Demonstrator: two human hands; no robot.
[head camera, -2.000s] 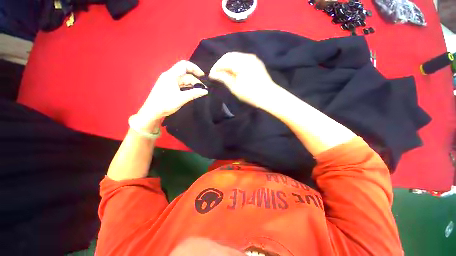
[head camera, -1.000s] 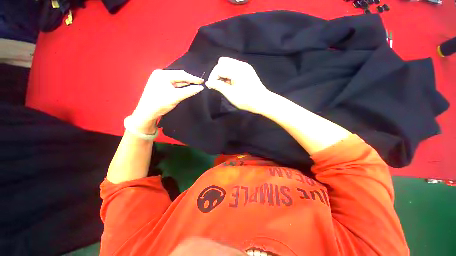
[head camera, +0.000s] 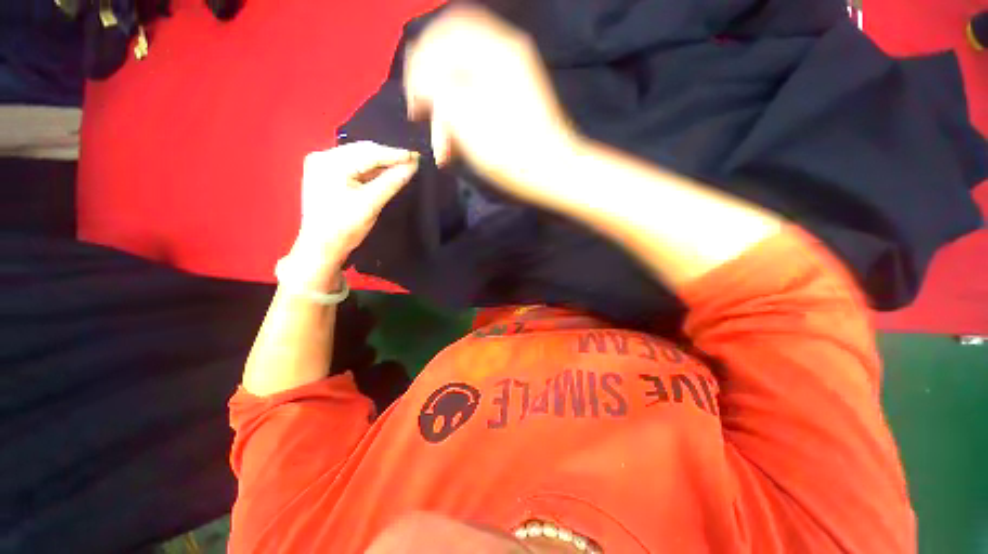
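A large dark garment (head camera: 650, 162) lies spread over the table's front edge in front of me. My left hand (head camera: 358, 195) pinches the garment's left part between thumb and fingertips. My right hand (head camera: 477, 97) is raised just right of and above my left hand, over the garment, and is blurred. Its fingers are bent; whether it holds a needle or thread cannot be seen. No button can be made out at my fingertips. A small grey-blue patch (head camera: 484, 206) shows on the garment below my right wrist.
The red-covered table (head camera: 217, 141) lies under the garment. Dark garments with yellow tags (head camera: 108, 33) are at the far left, and a black pile (head camera: 119, 379) is at the near left. A yellow-ended spool (head camera: 979, 30) is cut off at the right. Green floor (head camera: 943, 433) shows at the lower right.
My right hand has moved away from my left fingertips, up and forward. My left hand still pinches the cloth. The view has shifted, so the dish and loose buttons have left the frame.
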